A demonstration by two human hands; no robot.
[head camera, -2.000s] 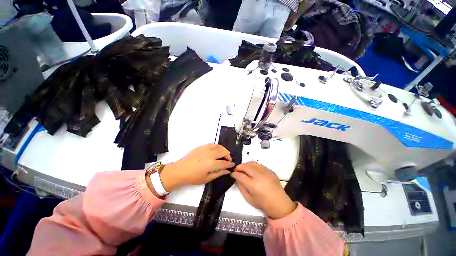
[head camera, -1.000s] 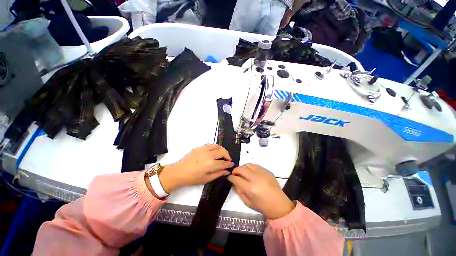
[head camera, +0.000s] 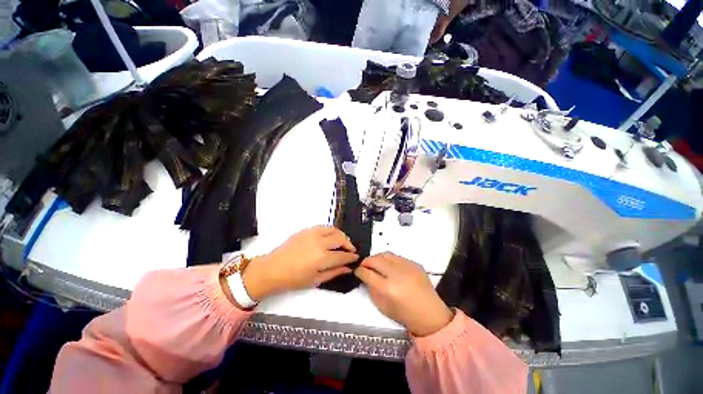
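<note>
A dark cut piece with a faint gold check (head camera: 351, 202) lies lengthwise on the table, its right edge at the presser foot (head camera: 375, 209). Its far end reaches past the needle area and its near end shows just below my hands. My left hand (head camera: 308, 260) pinches the strip's near part with the fingertips. My right hand (head camera: 401, 288) holds the same part from the right, fingertips close to the left ones. The needle tip is too small to make out.
The white JACK machine head (head camera: 493, 173) spans the right. A flat dark stack (head camera: 501, 269) lies under its arm. Left are a fanned pile (head camera: 239, 165) and a ruffled bundle (head camera: 154, 123). A white tub (head camera: 308, 55) stands behind. An edge ruler (head camera: 324, 340) runs in front.
The strip has moved away from me past the foot; its far end now reaches further back and its near end no longer hangs over the table edge. Both hands have stayed about in place.
</note>
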